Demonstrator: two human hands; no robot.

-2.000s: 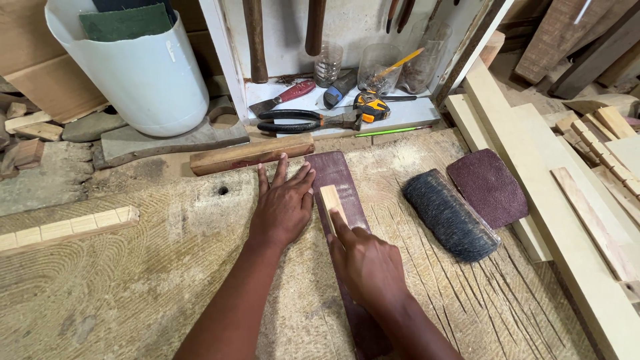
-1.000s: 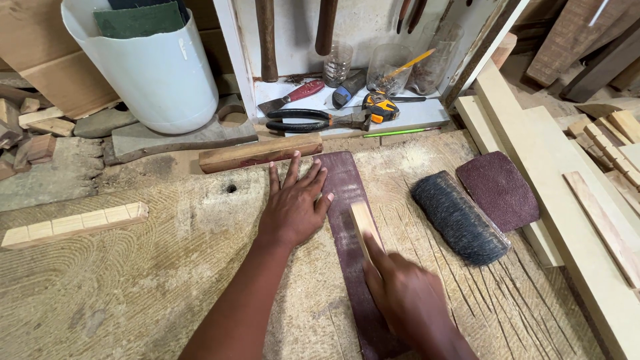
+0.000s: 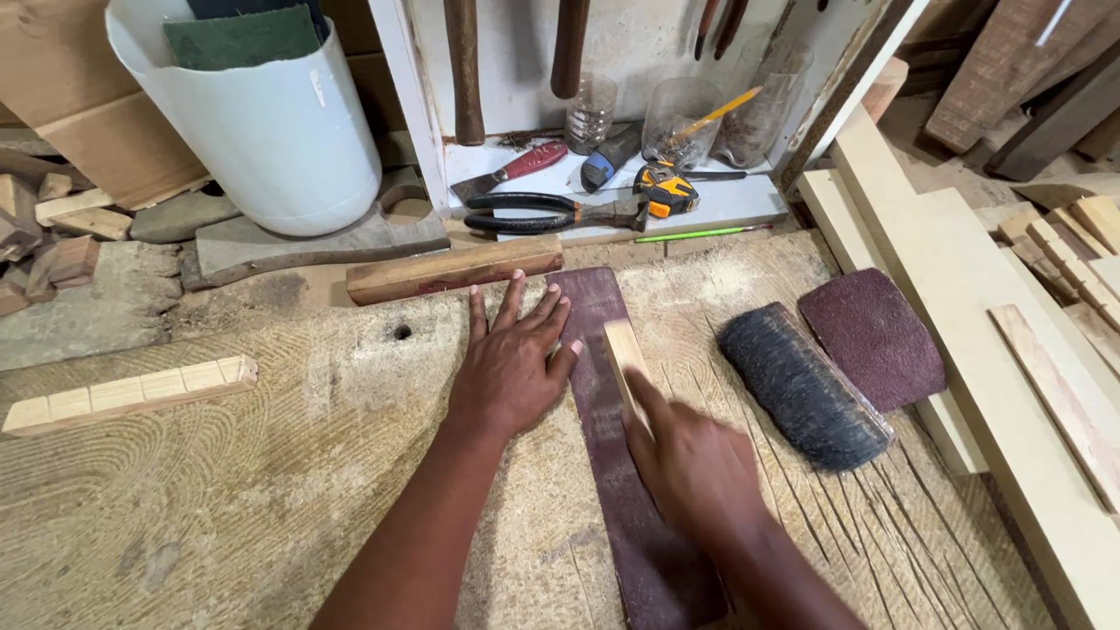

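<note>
A long strip of maroon sandpaper (image 3: 604, 394) lies on the worn wooden bench top (image 3: 289, 490). My left hand (image 3: 507, 376) is spread flat on the bench, its fingertips at the strip's left edge near the far end. My right hand (image 3: 691, 455) grips a small pale wooden stick (image 3: 626, 350), which rests on the strip; the hand hides its near end. To the right are a dark-bristled brush (image 3: 796, 385) and a maroon abrasive piece (image 3: 872, 339). A notched pale wood strip (image 3: 131, 395) lies at the left.
Behind the strip lie a brown wood block (image 3: 455, 269), black-handled pincers (image 3: 560, 213), a yellow tape measure (image 3: 667, 190), a red-handled scraper (image 3: 516, 168) and a green pencil-like stick (image 3: 700, 234). A white plastic bucket (image 3: 262, 131) stands back left. Pale boards (image 3: 971, 350) lie along the right.
My right hand has shifted with the wooden stick relative to the sandpaper strip, and it is blurred by motion. My left hand stays spread beside the strip's far end.
</note>
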